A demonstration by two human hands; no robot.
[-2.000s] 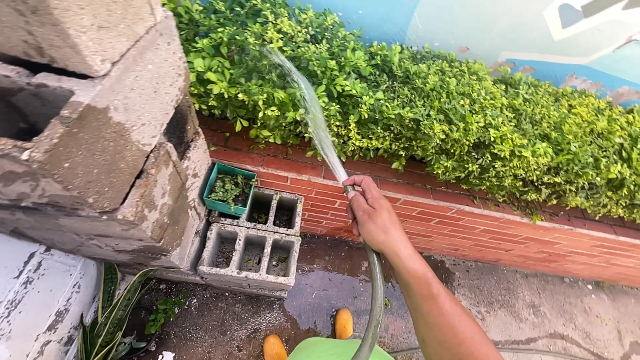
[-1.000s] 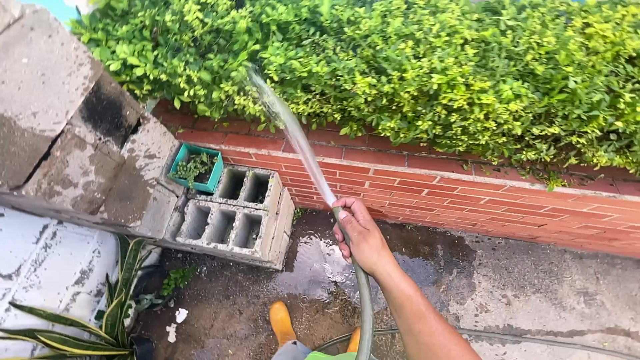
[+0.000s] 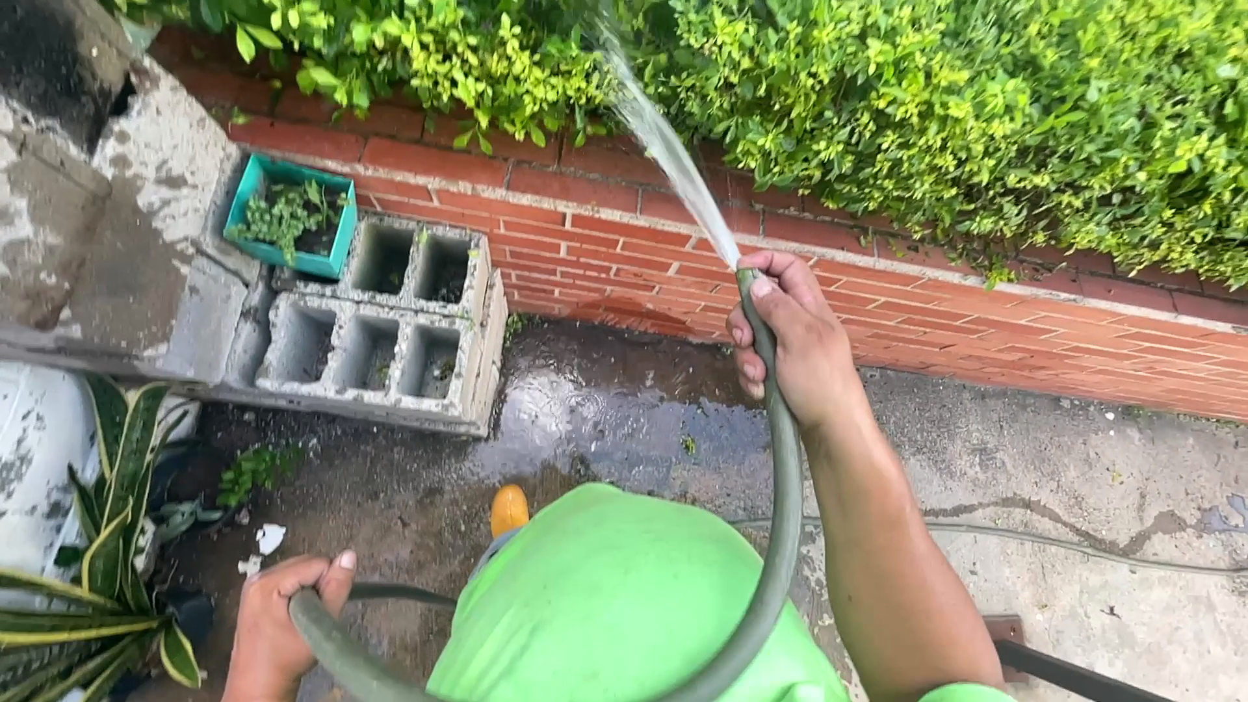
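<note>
My right hand grips a green garden hose close to its open end, the thumb lying at the rim. Water streams from the end up and to the left into a leafy green hedge behind a low red brick wall. At the lower left, my left hand holds a further part of the same hose, which loops in front of my green shirt and drops out of the frame at the bottom.
Hollow concrete blocks stand at the left beside a teal square planter. Below them grows a snake plant with yellow-edged leaves. A thin hose lies across the concrete ground at the right. Wet ground stretches along the wall's foot.
My left hand has come into view, holding the hose. The view has tilted down, and more of my shirt shows. Water keeps flowing from the hose end in my right hand.
</note>
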